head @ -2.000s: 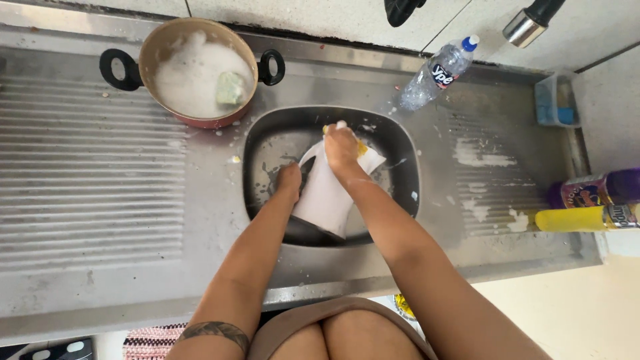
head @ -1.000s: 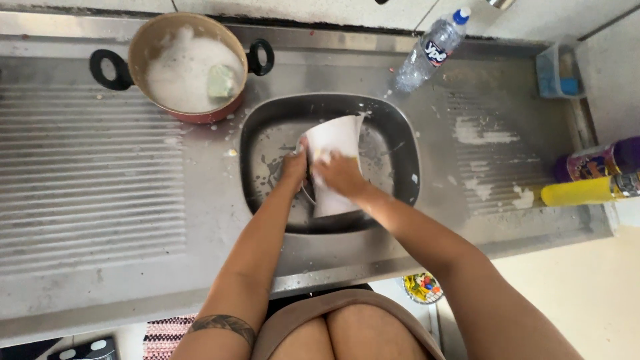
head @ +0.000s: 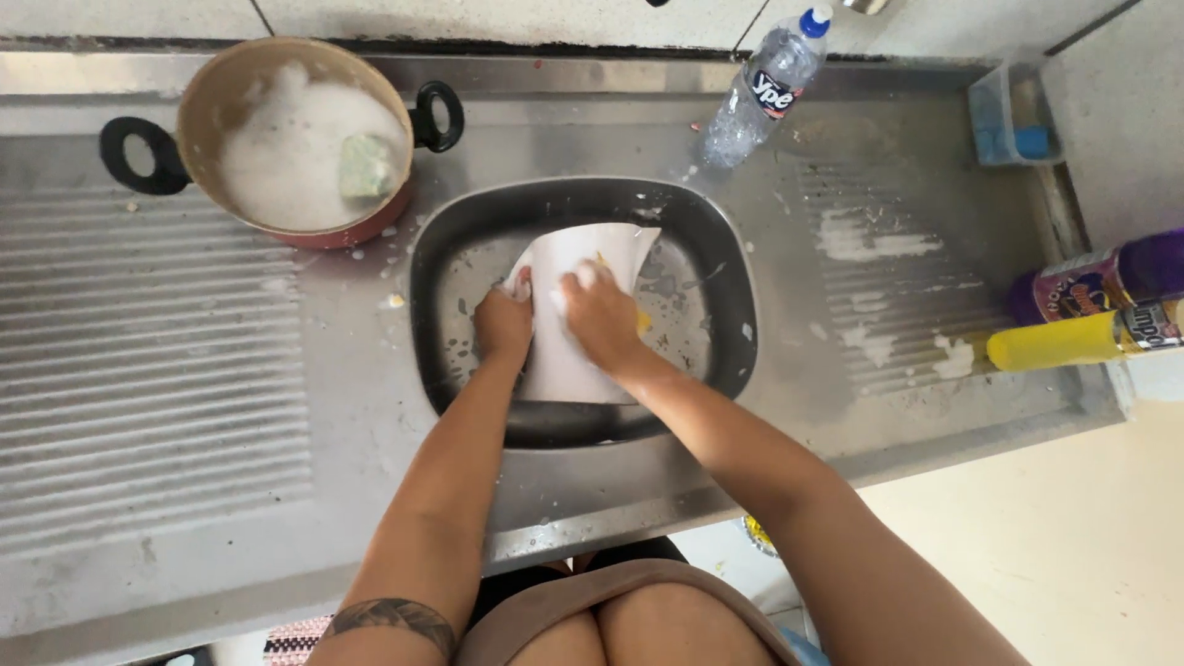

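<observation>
A white, curved, thin-walled piece (head: 578, 361), perhaps a flexible plastic sheet or container, is over the dark sink basin (head: 583, 435). My left hand (head: 504, 324) grips its left edge. My right hand (head: 601, 314) presses on its upper face with curled fingers and foam on them; a bit of yellow, perhaps a sponge, shows beside and under that hand. The rest of what it holds is hidden. At the upper left stands a pot (head: 296, 148) with two black handles, full of white foam, with a pale green block (head: 366, 166) in it.
A clear Ypê detergent bottle (head: 763, 88) with a blue cap stands behind the basin. A clear plastic box (head: 1015, 116) with blue things sits in the back right corner. A yellow bottle (head: 1054, 342) and a purple bottle (head: 1082, 282) are at right. Ribbed steel drainboards (head: 157, 370) flank the basin.
The white piece has turned and shifted in the basin since two seconds ago. My right hand has moved from its top end to the middle of its face.
</observation>
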